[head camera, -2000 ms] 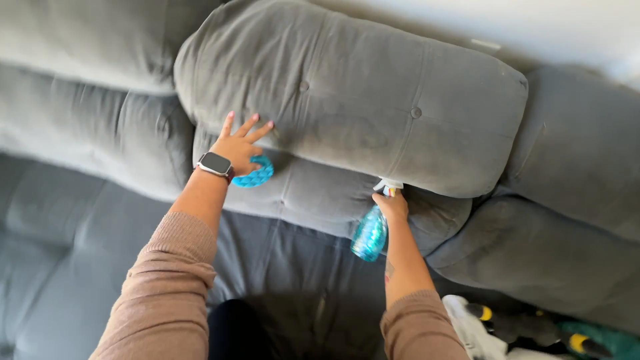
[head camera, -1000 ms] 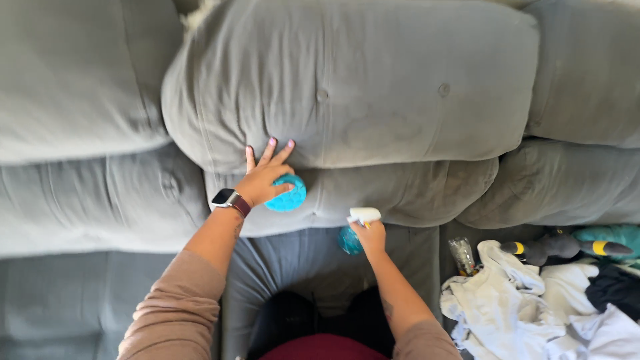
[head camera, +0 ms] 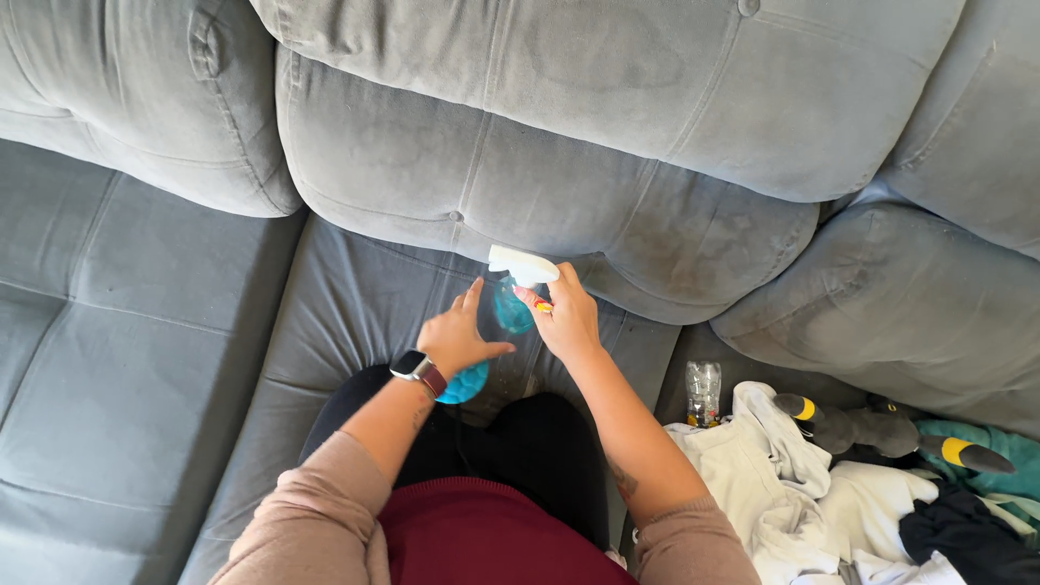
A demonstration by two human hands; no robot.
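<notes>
My right hand (head camera: 565, 317) grips the neck of a spray bottle (head camera: 513, 307) with a white trigger head and blue-green body, above the grey sofa seat (head camera: 349, 284). Just left of the bottle, my left hand (head camera: 461, 333) has its thumb and fingers apart and holds nothing. A round blue textured object (head camera: 465, 385) lies under the left wrist, by my lap, partly hidden by the wrist. Its full shape and kind cannot be told.
Grey tufted back cushions (head camera: 552, 179) stretch across the far side. On the right are a clear plastic bottle (head camera: 704, 392), a pile of white clothes (head camera: 756, 487), a dark plush toy (head camera: 877, 431) with yellow bands, a black cloth (head camera: 963, 532) and teal fabric (head camera: 999, 463).
My left hand has let go of the round blue object and moved from the back cushion toward the spray bottle. The object is now by my lap. The spray bottle stays in my right hand.
</notes>
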